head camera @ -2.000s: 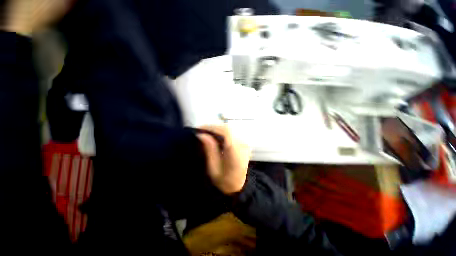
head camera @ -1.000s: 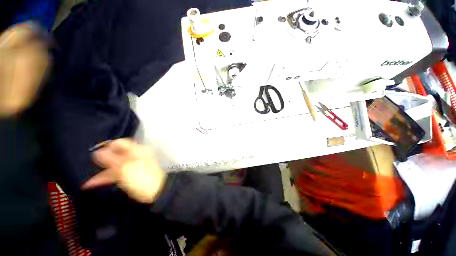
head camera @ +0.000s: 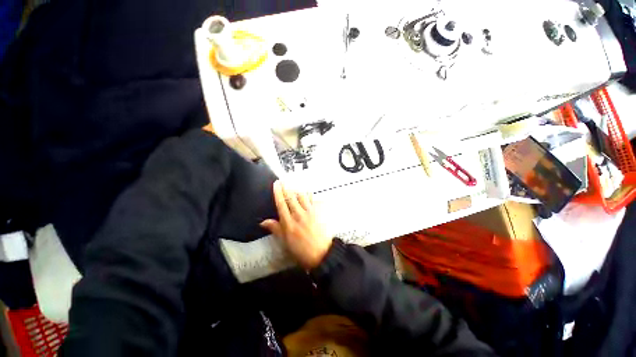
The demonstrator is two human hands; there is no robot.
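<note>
Dark cloth lies on the white machine table, by the left end of the white sewing machine head. My right hand rests palm down at the cloth's right edge, thumb apart from the fingers, not closed on anything. My left sleeve reaches up from the lower left toward the head's left end. My left hand is hidden there. The needle area is partly blurred. More dark cloth is heaped at the upper left.
Black-handled scissors, a tan stick and red-handled snips lie on the table. A dark phone lies at its right end. Red baskets stand at right, with another at lower left. An orange bundle sits below the table.
My right hand has moved right from the cloth at left onto the table edge. My left arm has reached forward to the machine head, its hand now hidden. Cloth now lies near the needle area.
</note>
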